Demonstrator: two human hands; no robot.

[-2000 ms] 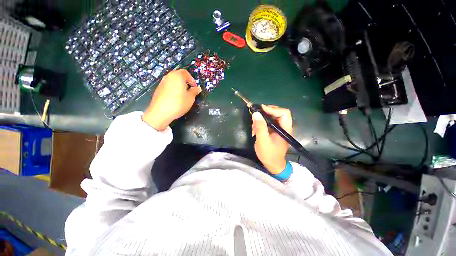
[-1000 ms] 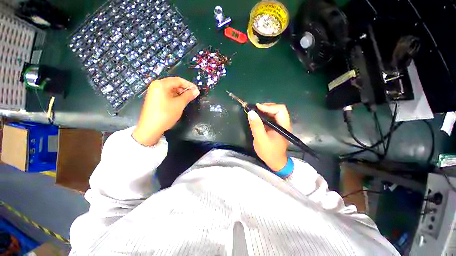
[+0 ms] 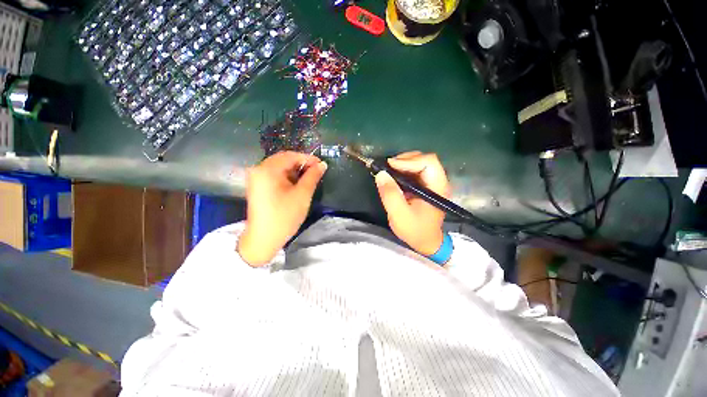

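Observation:
A small whitish-blue board [image 3: 331,151] lies on the green mat in front of me. My right hand [image 3: 416,200] holds the black soldering iron [image 3: 434,198] like a pencil, its metal tip close to the board's right side. Contact cannot be told. My left hand [image 3: 284,198] is at the board's lower left, thumb and forefinger pinched on a thin wire that is hard to see. A heap of red-wired components [image 3: 322,77] lies beyond the board. A dark hair-like heap [image 3: 288,133] lies just beyond my left hand.
A blister tray [image 3: 182,62] of small modules lies at the upper left. A red tag [image 3: 365,20] and yellow tip-cleaner pot [image 3: 419,29] are at the top. The black iron stand [image 3: 490,46] and a black box with cables [image 3: 546,116] are at the right. Cardboard boxes [image 3: 108,233] stand lower left.
My left hand has moved from beside the red-wired heap towards me, to the board, uncovering the dark heap. The iron's tip has come close to the board. The view has shifted slightly.

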